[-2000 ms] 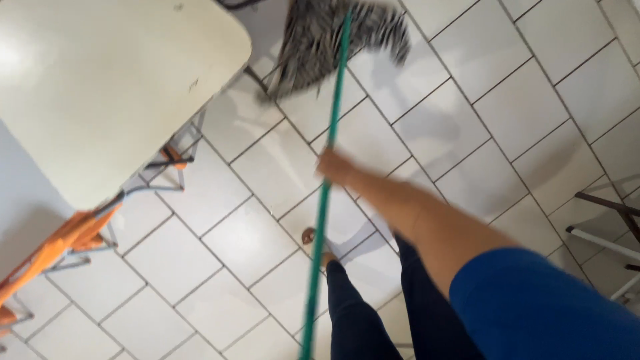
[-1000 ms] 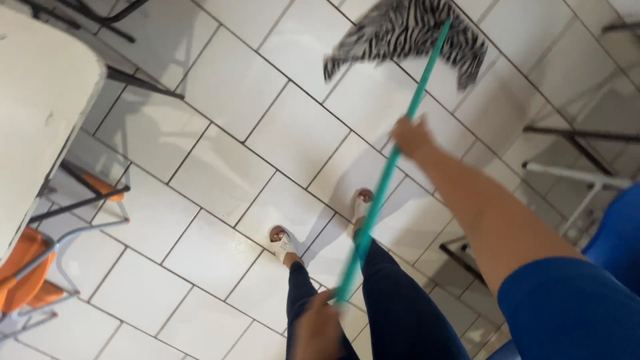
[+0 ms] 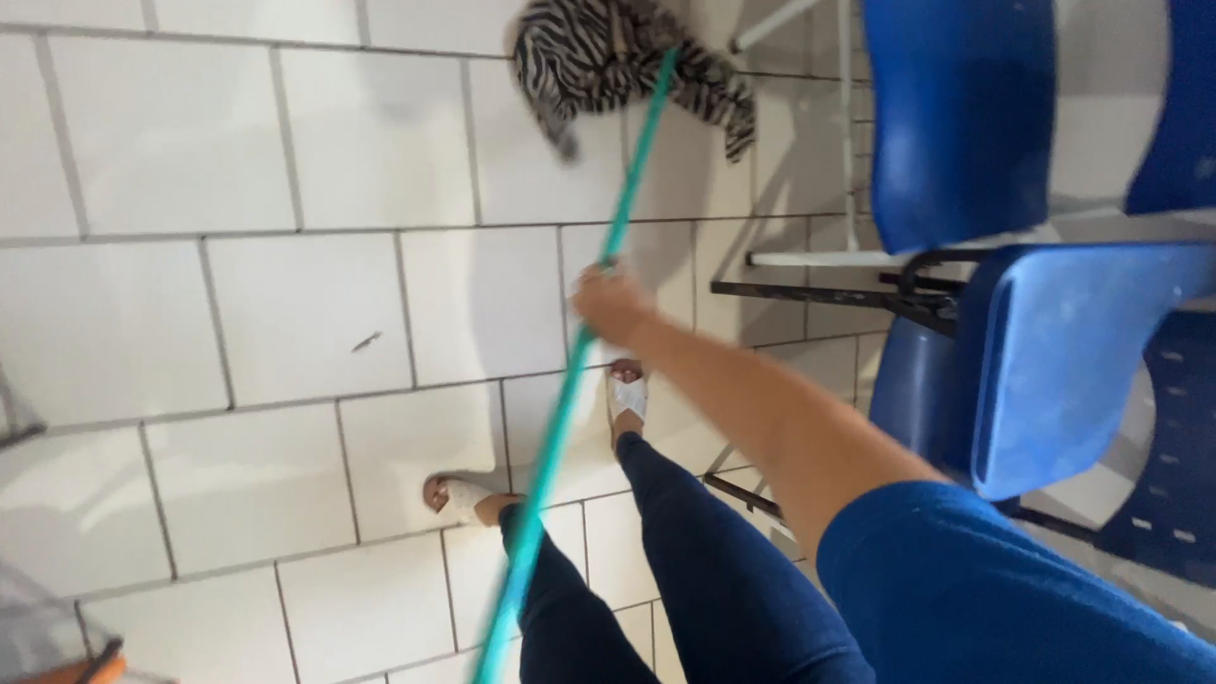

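Observation:
My right hand (image 3: 613,302) is closed around the middle of a long green pole (image 3: 551,446). The pole slants from the bottom edge up to a zebra-patterned cloth (image 3: 594,57), which lies bunched on the white tiled floor at the top, its two ends hanging to either side. What fixes the cloth to the pole is hidden beneath it. My left hand is outside the frame; the pole's near end runs out of view at the bottom. My feet in light sandals (image 3: 465,499) stand on the tiles beside the pole.
Blue plastic chairs (image 3: 959,114) with white and dark metal legs fill the right side, one with a blue writing tablet (image 3: 1064,361). Their legs reach close to the cloth and my feet. A small scrap (image 3: 367,340) lies on the floor. An orange item (image 3: 85,670) shows at lower left.
The view has swung away from the pale table toward the blue chairs. My left hand, on the pole one second ago, has left the view. The cloth has shifted along the floor toward the chairs.

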